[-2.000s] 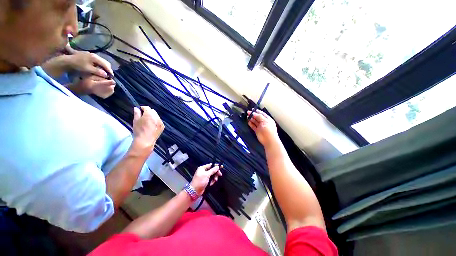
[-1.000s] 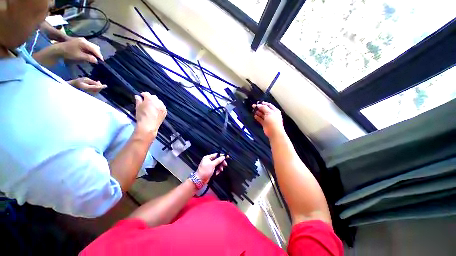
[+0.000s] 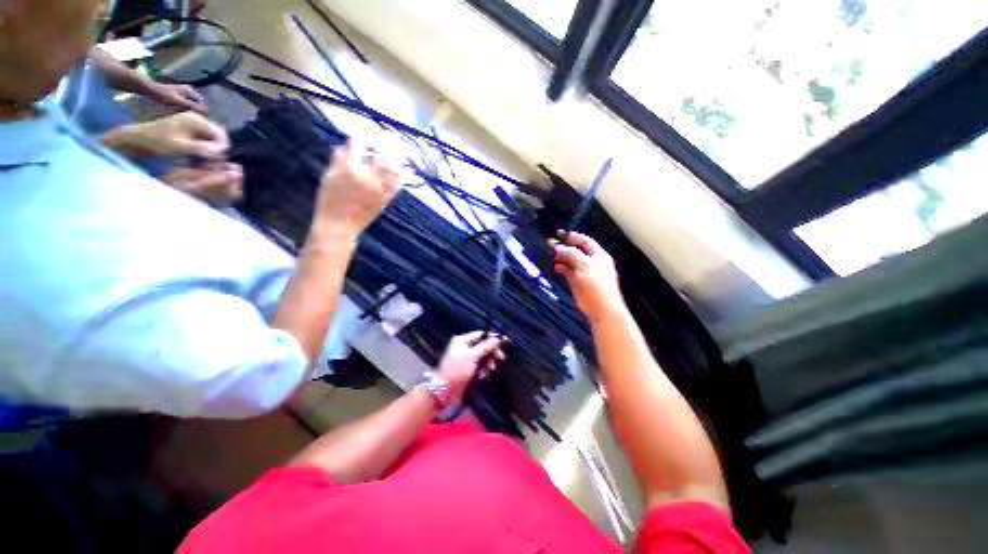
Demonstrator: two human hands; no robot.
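Observation:
My left hand (image 3: pixel 473 364), with a metal watch at the wrist, is closed on a black strip (image 3: pixel 498 265) over the near end of the strip pile (image 3: pixel 433 254). My right hand (image 3: pixel 585 268) pinches a dark strip (image 3: pixel 590 193) whose end sticks up past the fingers, over a second strip heap (image 3: pixel 650 276). The strip seems to run in a bend between both hands, but blur hides part of it. A small white piece (image 3: pixel 399 314) lies at the pile's left side.
A co-worker in a light blue shirt (image 3: pixel 141 292) stands at left, one hand (image 3: pixel 355 193) raised over the pile. More hands (image 3: pixel 195 146) are at the pile's far end. Loose strips (image 3: pixel 325 65) cross the table. A window (image 3: pixel 748 87) and grey-green curtain (image 3: pixel 888 379) are at right.
The co-worker's near hand has moved up and to the right over the pile. The other hands at the far end have shifted. My hands have barely moved and keep their hold.

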